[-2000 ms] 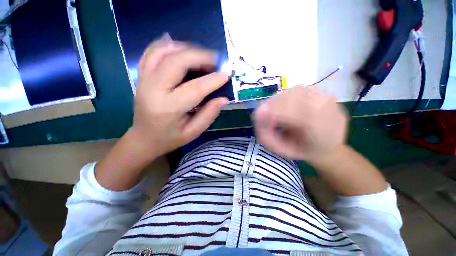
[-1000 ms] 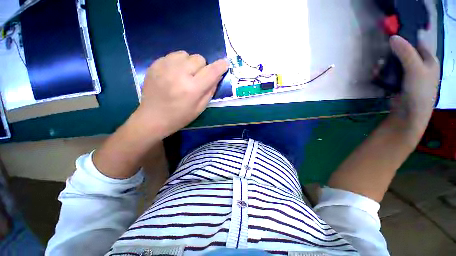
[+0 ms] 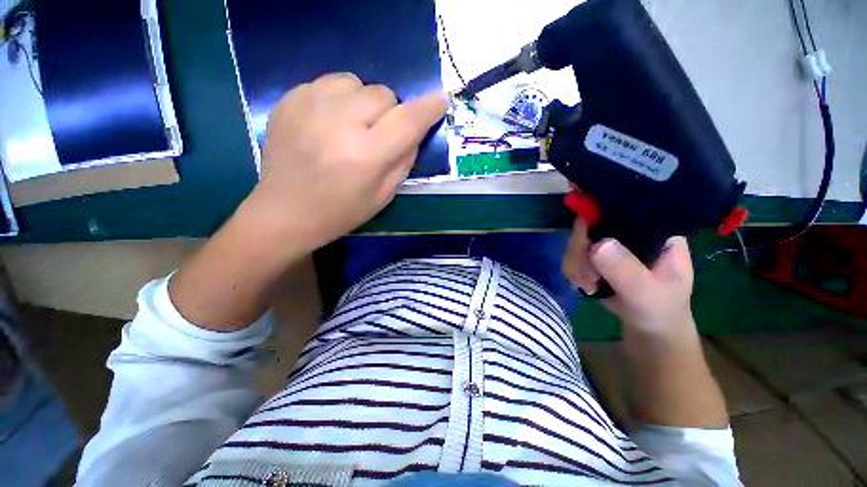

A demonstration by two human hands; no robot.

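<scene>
My right hand (image 3: 646, 285) grips the handle of the black soldering gun (image 3: 637, 114), which has a pale label and red trigger. Its metal tip points left and meets the small secondary board beside the dark flat panel (image 3: 333, 43). My left hand (image 3: 342, 162) rests on the panel's near part, its index fingertip at that same spot; what is under the fingertip is hidden, and I cannot tell if it holds a wire. The green main circuit board (image 3: 496, 162) lies at the unit's near edge, its right end partly behind the gun.
A waiting unit (image 3: 95, 81) lies at the left above cardboard (image 3: 95, 183). The gun's black cord with a pale connector (image 3: 815, 65) runs down the right side of the beige mat (image 3: 761, 124). A red crate-like object (image 3: 822, 266) is below the bench at right.
My right hand has taken up the soldering gun from the right side of the mat and brought it left to the small board. My left hand has stayed near the same spot, now with the index finger extended.
</scene>
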